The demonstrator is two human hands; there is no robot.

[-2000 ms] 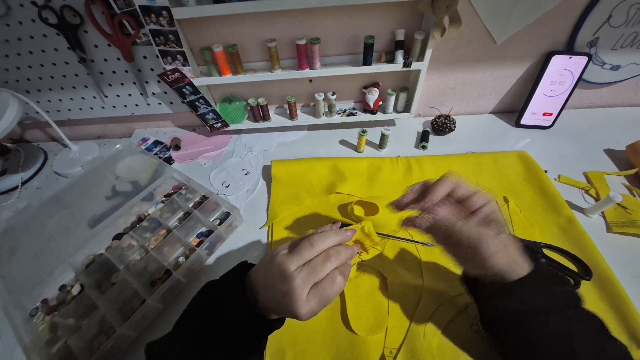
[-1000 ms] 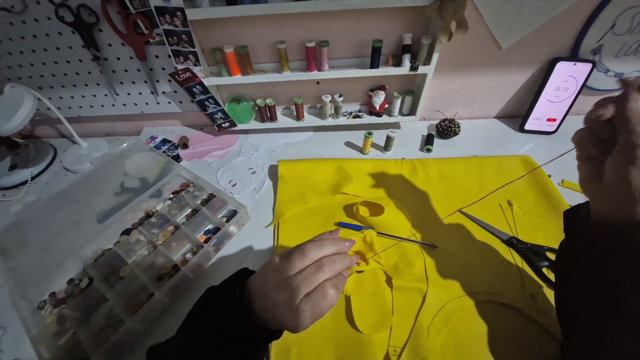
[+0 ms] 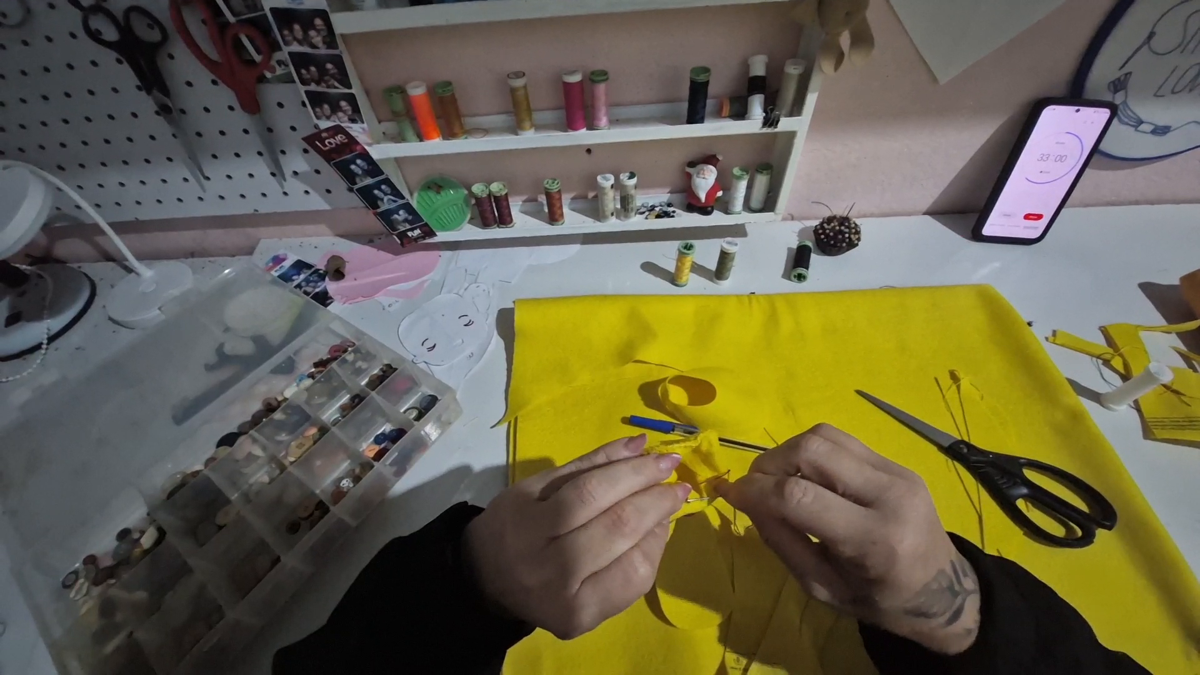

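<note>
Between its thumb and fingers my left hand [image 3: 586, 534] pinches a small gathered piece of yellow felt [image 3: 698, 459]. My right hand [image 3: 848, 525] meets it from the right, fingertips closed at the piece's edge on what looks like a needle or thread, mostly hidden. Beneath both hands lies a large sheet of yellow felt [image 3: 844, 347]. Just behind the fingers rests a pen with a blue cap [image 3: 662, 425]. Black-handled scissors [image 3: 994, 469] lie on the felt right of my right hand, with loose threads nearby. Curled felt strips [image 3: 692, 390] lie behind and below the held piece.
A clear compartment box of buttons [image 3: 309, 450] lies at left. Behind the felt stand thread spools [image 3: 683, 263], a pincushion [image 3: 836, 233] and a phone [image 3: 1045, 169]. Spools line the wall shelf [image 3: 600, 131]. A white spool [image 3: 1136, 385] and felt scraps lie at right.
My right hand, raised at the far right with a thread drawn taut one second ago, is back beside my left hand at the small piece. My left hand has kept its hold.
</note>
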